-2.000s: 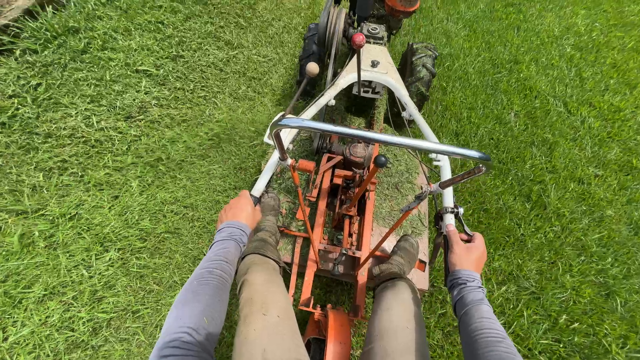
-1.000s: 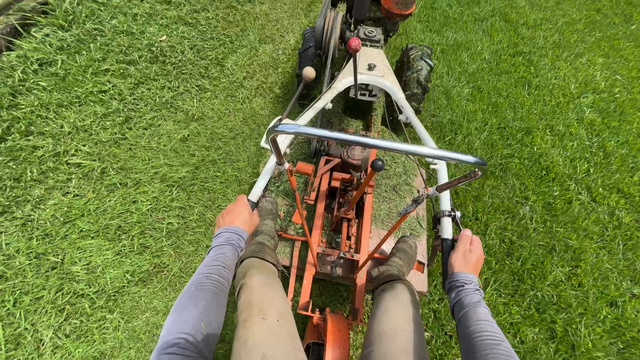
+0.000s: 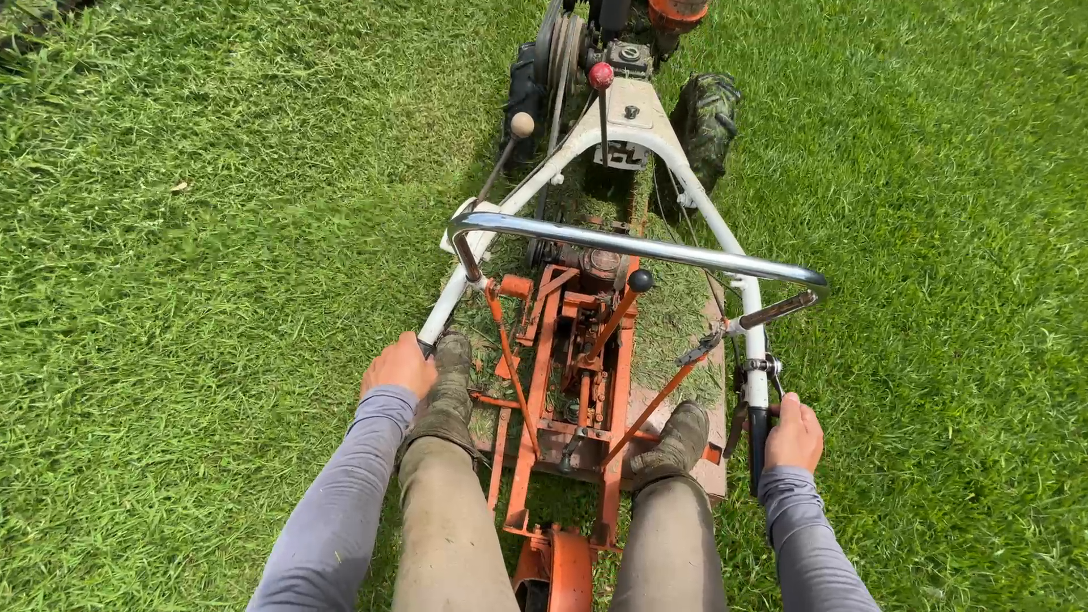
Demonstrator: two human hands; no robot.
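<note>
My left hand (image 3: 399, 371) is closed around the left handlebar grip of a ride-on two-wheel tractor, hiding most of that grip. At the right, my right hand (image 3: 794, 435) rests against the black right handlebar grip (image 3: 758, 450), its thumb near a small metal lever; how firmly it holds is unclear. The white handlebar frame (image 3: 714, 217) runs forward to the engine end. Across it lies a chrome bar (image 3: 637, 246). Between my legs are the orange mower frame (image 3: 544, 382) and an orange lever with a black knob (image 3: 641, 280).
Two levers with a red knob (image 3: 601, 76) and a beige knob (image 3: 522, 125) stand ahead. Treaded tyres (image 3: 705, 127) flank the front. My boots (image 3: 678, 438) rest on the clipping-strewn mower deck (image 3: 663, 340). Flattened, cut-looking grass (image 3: 212, 255) lies left, denser upright grass (image 3: 935, 255) right.
My right hand has shifted its hold: its fingers were near the lever under the bar at first, and it now sits along the grip's outer side. My left hand stays on its grip.
</note>
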